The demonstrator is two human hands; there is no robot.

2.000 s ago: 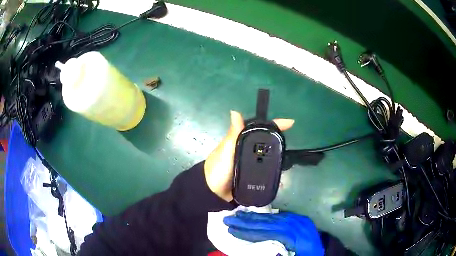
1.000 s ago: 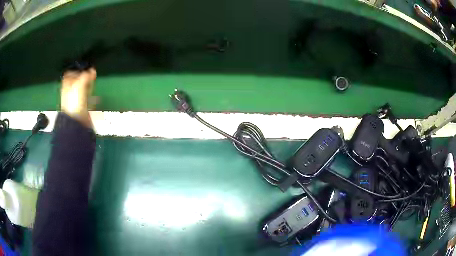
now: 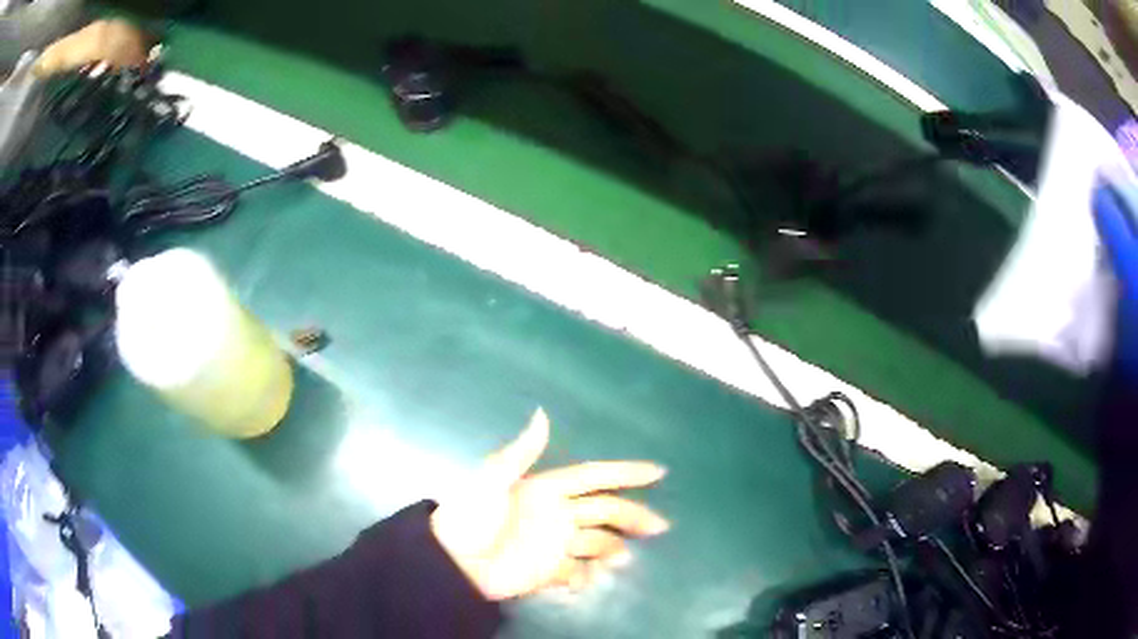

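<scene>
My left hand (image 3: 543,518) is bare and empty, with its fingers spread above the green bench. My right hand (image 3: 1126,237), in a blue glove, is mostly cut off at the right edge; a white cloth (image 3: 1055,268) hangs from it. A tangle of black power strips (image 3: 849,612) and cords lies at the lower right. One cord's plug (image 3: 728,293) rests by the white strip. Blurred black units (image 3: 418,94) lie on the darker green area beyond.
A bottle of yellowish liquid (image 3: 206,343) stands at left, near a small brown scrap (image 3: 308,338). Black cords (image 3: 75,212) are heaped behind it. A blue bin (image 3: 10,462) with clear bags is at lower left. Another person's hand (image 3: 94,48) is at the upper left.
My left hand held a power strip two seconds ago, then reached over the far green area; it is now back over the bench, empty. The gloved hand and cloth are now at the far right.
</scene>
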